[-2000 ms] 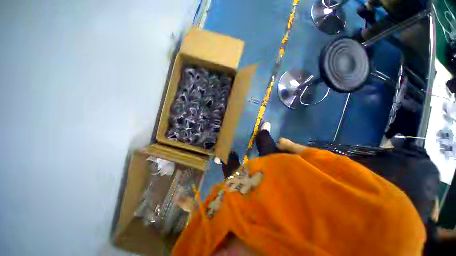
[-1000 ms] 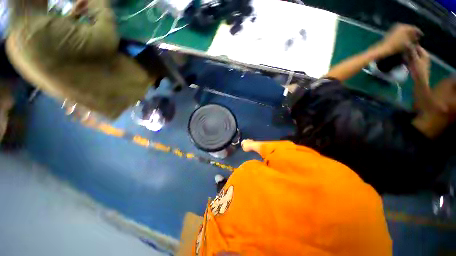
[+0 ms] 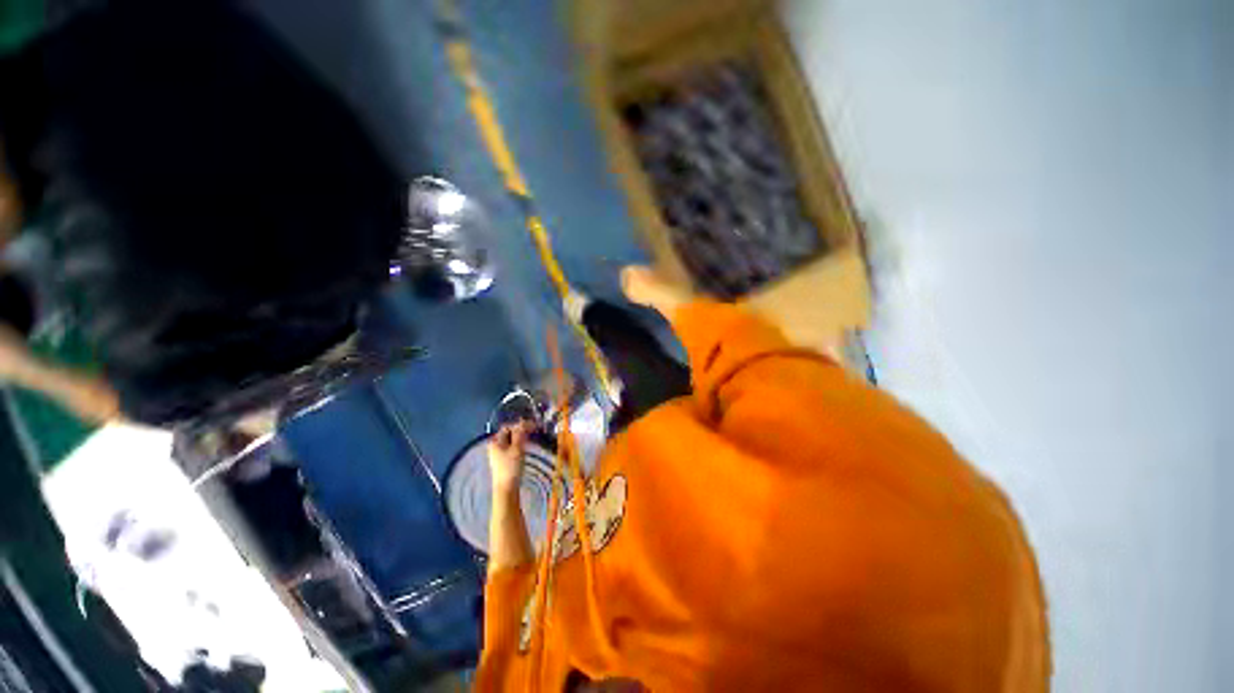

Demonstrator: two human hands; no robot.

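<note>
My left hand [image 3: 509, 454] is in front of a round grey ribbed stool seat [image 3: 471, 498], small and with its fingers bent. Whether it holds anything cannot be told. My right hand [image 3: 650, 287] is small and blurred, near the lower left corner of an open cardboard carton [image 3: 836, 230]. Whether it touches the carton or holds anything cannot be told. The carton is full of dark, shiny small parts [image 3: 717, 163], too blurred to tell apart.
A person in black [image 3: 203, 203] is at the left by the bench. A white sheet [image 3: 176, 555] with dark and pale items lies at the lower left. A chrome stool base [image 3: 447, 237] stands on the blue floor beside the yellow line [image 3: 494, 136]. A pale surface fills the right.
The view has swung from the bench and co-workers to the carton. The carton full of dark parts is in view again, now at the upper right. My left hand has come into view.
</note>
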